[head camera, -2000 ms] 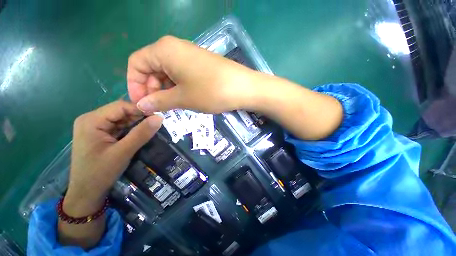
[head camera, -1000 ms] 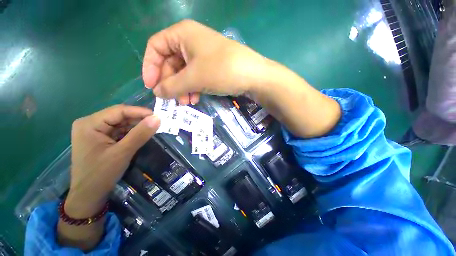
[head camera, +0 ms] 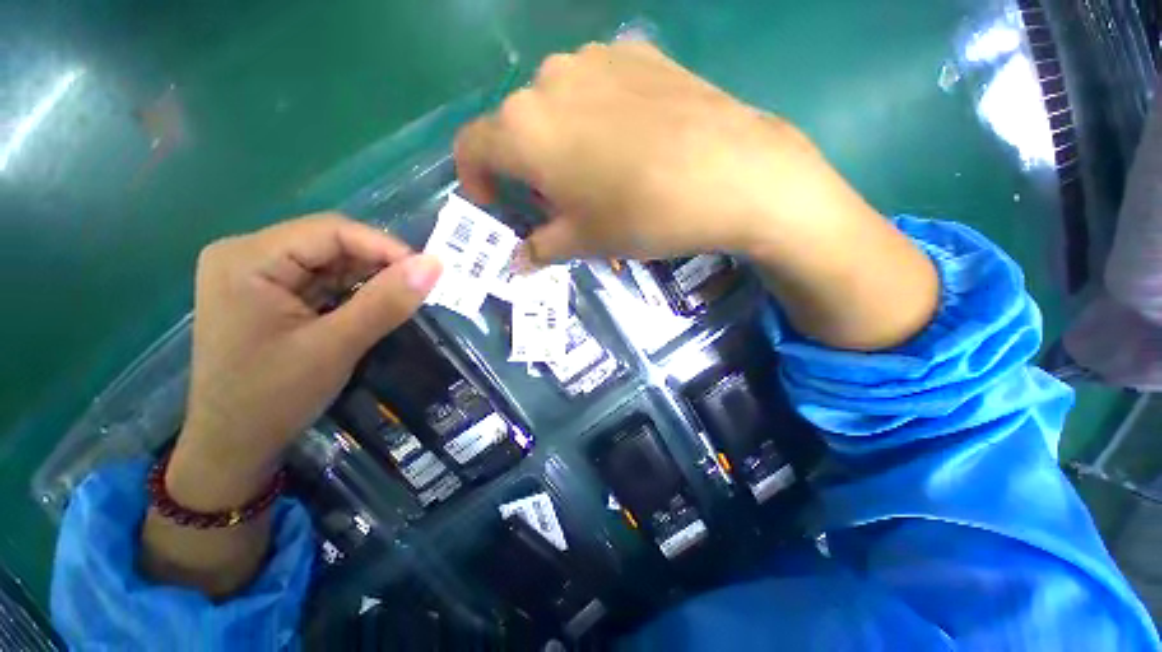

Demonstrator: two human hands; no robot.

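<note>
My left hand (head camera: pixel 300 318) pinches a white label sheet (head camera: pixel 472 255) with small black print between thumb and forefinger. The sheet is held above the clear tray (head camera: pixel 580 446). My right hand (head camera: pixel 624 153) is above and right of the sheet, slightly blurred, with curled fingers. Its thumb is at the sheet's right edge; whether it grips anything is hidden. Another printed white piece (head camera: pixel 540 315) hangs or lies just right of the sheet; I cannot tell if they are joined. Black devices (head camera: pixel 644 484) with white labels and orange marks lie in the tray pockets.
The green shiny bench top (head camera: pixel 255 115) surrounds the tray. A loose white slip (head camera: pixel 535 520) lies on a device in the lower middle. Clear ribbed plastic (head camera: pixel 1109 89) stands at the upper right. A greyish-pink sleeve-like shape (head camera: pixel 1128 293) is at the right edge.
My right hand has moved right, away from my left fingertips. More of the label sheet shows between my hands. My left hand still holds it and has shifted slightly right.
</note>
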